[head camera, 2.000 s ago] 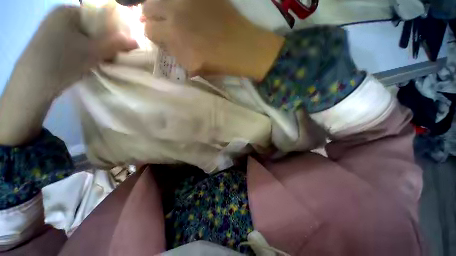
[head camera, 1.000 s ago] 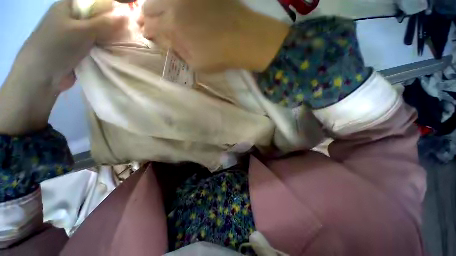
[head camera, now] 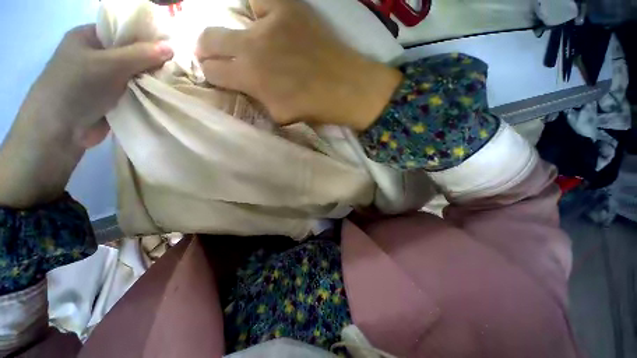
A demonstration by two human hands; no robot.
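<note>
The cream garment piece (head camera: 230, 168) hangs in large folds from the table over its front edge to my lap. My left hand (head camera: 84, 91) pinches its upper left part between thumb and fingers. My right hand (head camera: 293, 66) lies on its upper edge, fingertips pressing the cloth beside the bright lamp glare. The glare hides the cloth between my hands and the needle area. A dark machine part (head camera: 166, 2) with small red pieces shows at the top edge. The label is blurred beside my right hand.
Red-handled scissors (head camera: 411, 10) lie beyond my right hand. Thin black tools (head camera: 569, 52) are at the upper right. The grey table edge (head camera: 552, 102) runs at right, with dark and grey cloth below it. Crumpled cream cloth (head camera: 84, 283) lies at the lower left.
The label was readable as a white rectangle and is now blurred and mostly folded. The fingers of my right hand have shifted slightly down, and the gap between my hands shows more cloth.
</note>
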